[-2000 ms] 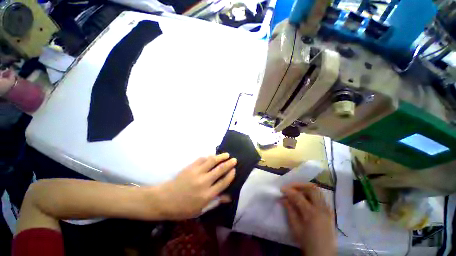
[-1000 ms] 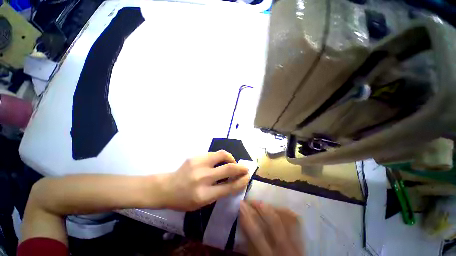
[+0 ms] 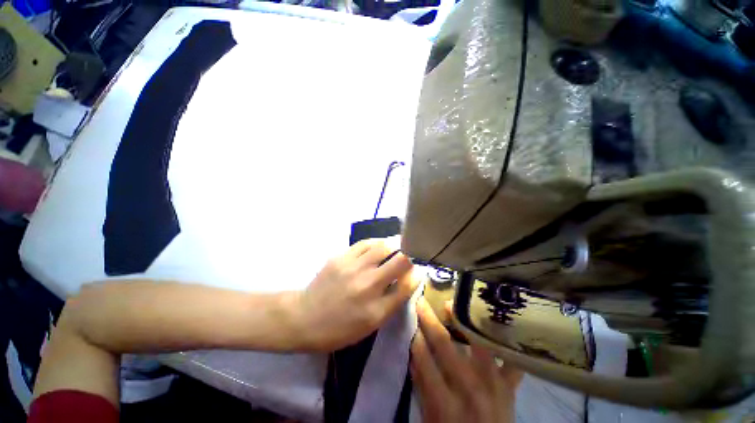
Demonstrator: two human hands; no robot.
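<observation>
A black fabric piece [image 3: 377, 231] lies at the sewing machine's needle area, with a pale strip [image 3: 383, 368] on top along it. My left hand [image 3: 360, 289] presses both near their far end, fingers bent and together. My right hand [image 3: 459, 372] lies flat over the strip's right edge, close to the machine bed, its fingertips near my left fingers. The machine head [image 3: 497, 140] hides the needle and the far end of the strip. A second curved black piece [image 3: 142, 165] lies flat on the left of the white table.
The white table [image 3: 273, 124] has a rounded corner at left. The machine's thick beige loop [image 3: 733, 289] is close above my right hand. A pink rounded object [image 3: 20, 186] is at the far left edge, below another machine [image 3: 29, 62].
The strip, first loose at my right hand, now lies on the black piece. Both hands have moved up to the needle area. The view has shifted, and the machine head looks larger.
</observation>
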